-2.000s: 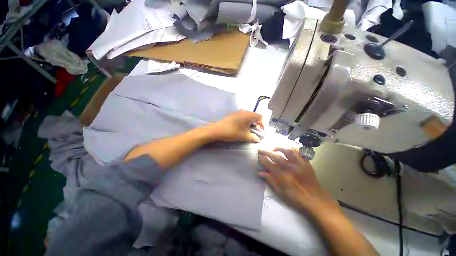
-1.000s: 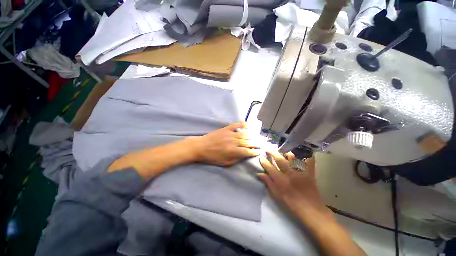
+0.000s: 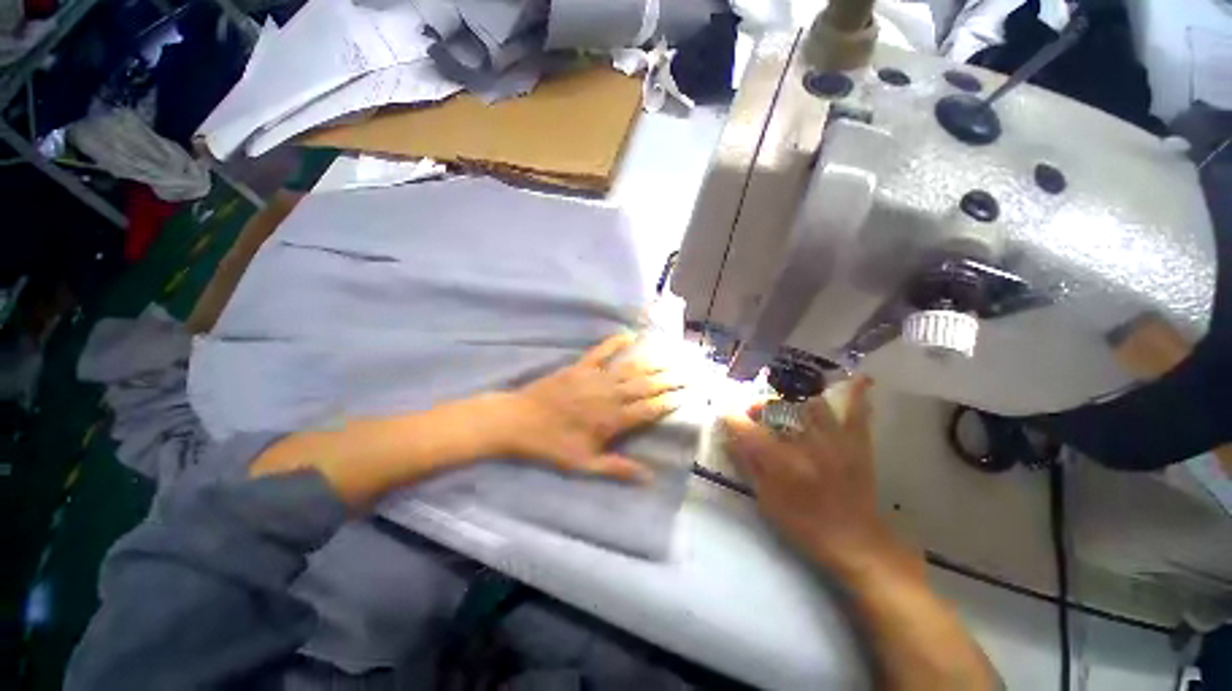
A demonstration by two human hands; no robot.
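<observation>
A light grey garment panel (image 3: 432, 270) lies flat on the white tabletop, its right edge under the lit head of the sewing machine (image 3: 865, 216). Short dark dart lines show on it. My left hand (image 3: 581, 412) lies flat on the panel, fingers spread, just left of the needle area. My right hand (image 3: 811, 473) is right of the panel's edge, fingers apart beside the presser foot area, its fingertips partly lost in glare. The needle and presser foot are washed out by the lamp.
A brown cardboard sheet (image 3: 541, 128) with cut pieces on it lies behind the panel. Black loops (image 3: 986, 439) and a dark cord (image 3: 1061, 567) are right of my right hand. Grey cloth (image 3: 142, 392) hangs at the left above the green floor.
The panel's near right edge has shifted up and left. My left hand has spread flat on it. My right hand has come off the cloth and opened beside the presser area.
</observation>
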